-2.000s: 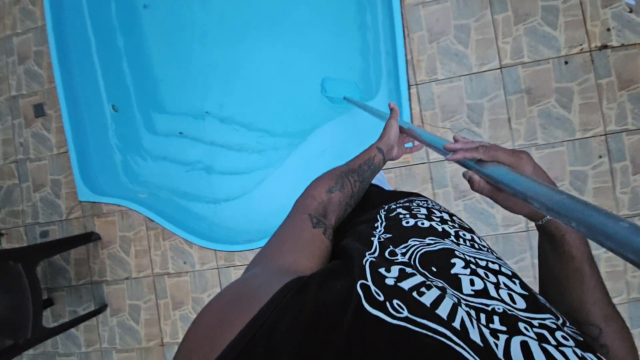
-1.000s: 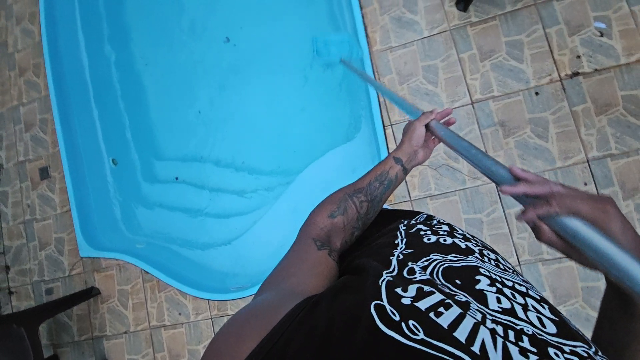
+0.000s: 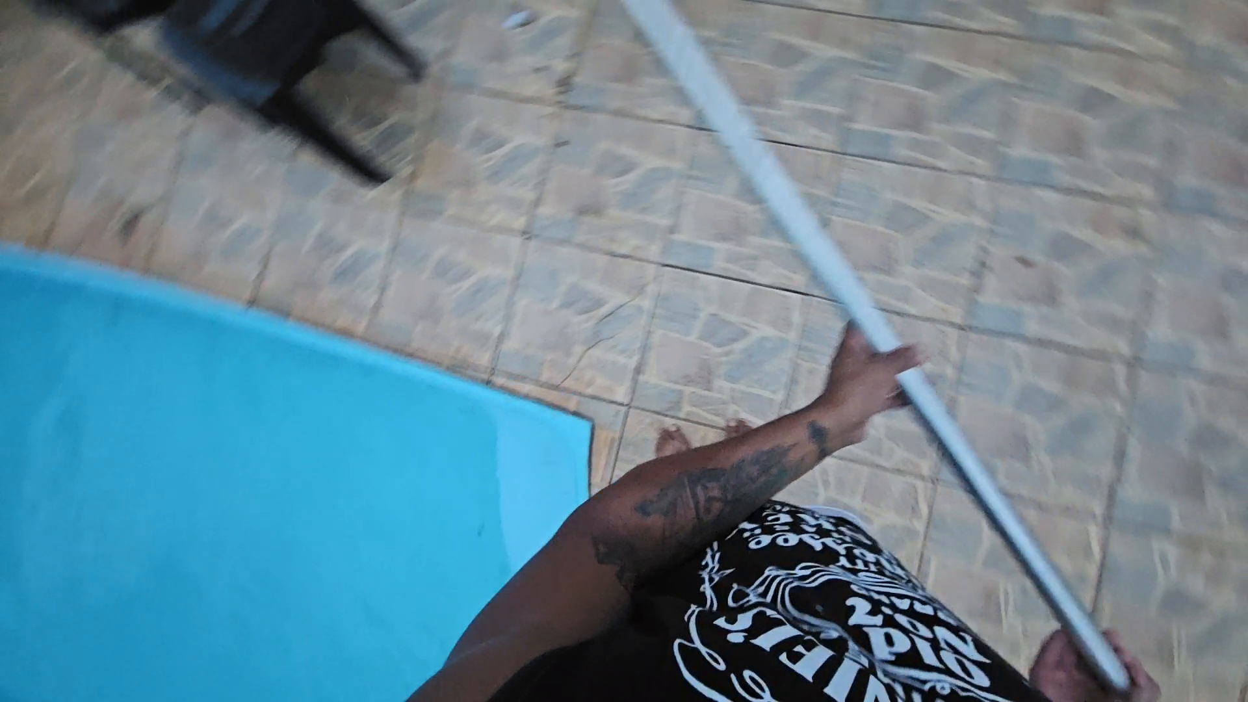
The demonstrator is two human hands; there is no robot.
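A long metal pole [image 3: 780,195] runs slantwise from the top middle of the view to the lower right, above the paving. Around its middle stretch my left hand [image 3: 868,380] is closed, with the tattooed forearm reaching across from below. My right hand [image 3: 1087,668] grips the pole close to its lower end, at the bottom right edge, partly cut off by the frame. The pole's far end lies outside the view. To the left is the blue swimming pool [image 3: 273,487], its corner beside my left elbow.
Stone-patterned floor tiles [image 3: 760,234] surround the pool. A dark plastic chair [image 3: 253,58], blurred, stands at the upper left beyond the pool's rim [image 3: 390,361]. My bare feet [image 3: 673,441] are on the tiles near the pool corner. A small pale object [image 3: 519,19] lies near the top.
The pole's far part was over the pool before and now points across the tiles. Both hands keep hold of it, the right one now near its end. The view has swung strongly.
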